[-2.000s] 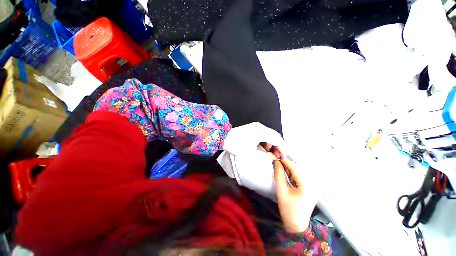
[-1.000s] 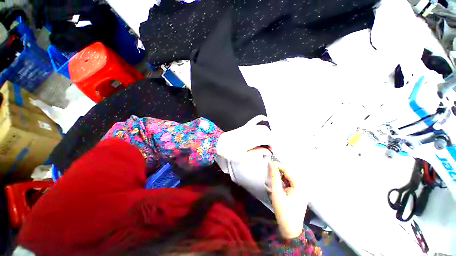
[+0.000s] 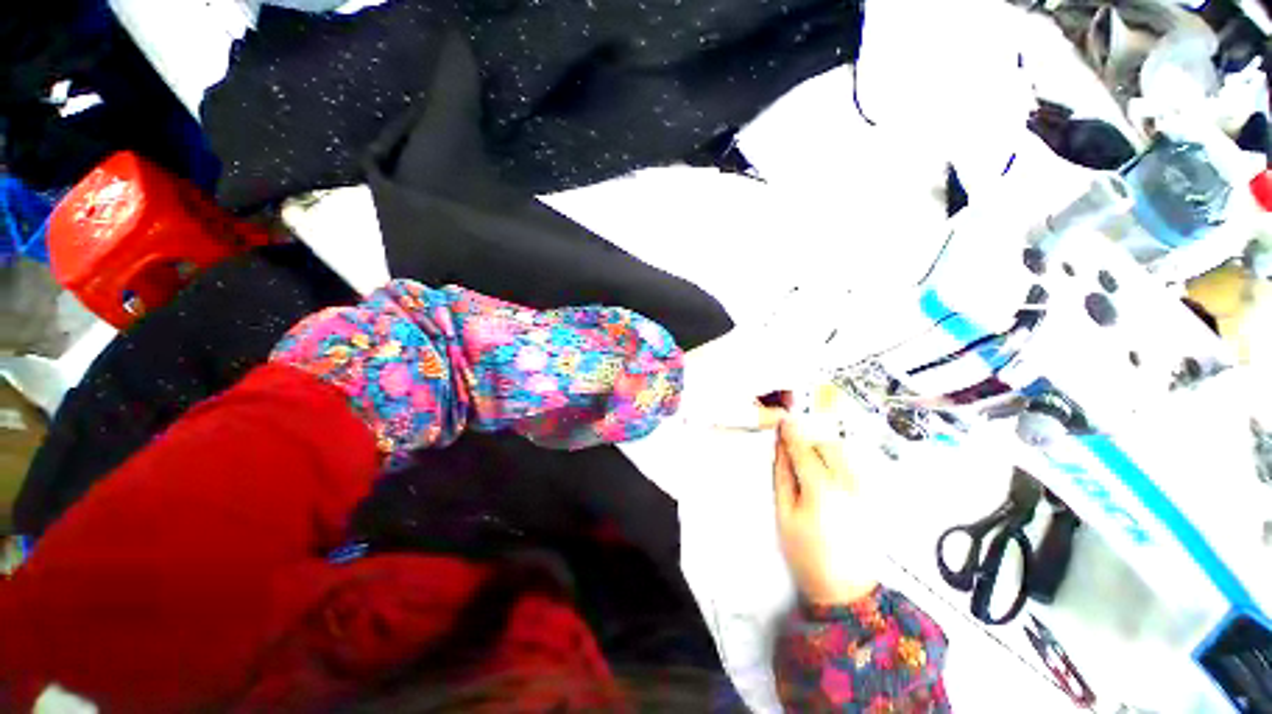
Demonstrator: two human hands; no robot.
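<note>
My left hand is mostly washed out beyond a floral sleeve cuff; its fingertips are near the needle area. My right hand lies on the white table, its fingers close together and fingertips almost meeting the left's. Any white piece between them cannot be told from the table. The black speckled panel covers the back of the table, with a plain dark flap hanging towards my left sleeve. The white sewing machine with a blue stripe stands right of my hands.
Black-handled scissors and red snips lie right of my right hand. A red stool stands at the left. More dark cloth lies beside and below my left arm. Various small items crowd the upper right.
The view has swung right. My hands have moved from the table's front edge, where they held a folded white piece, to beside the needle area. The machine head shows more fully.
</note>
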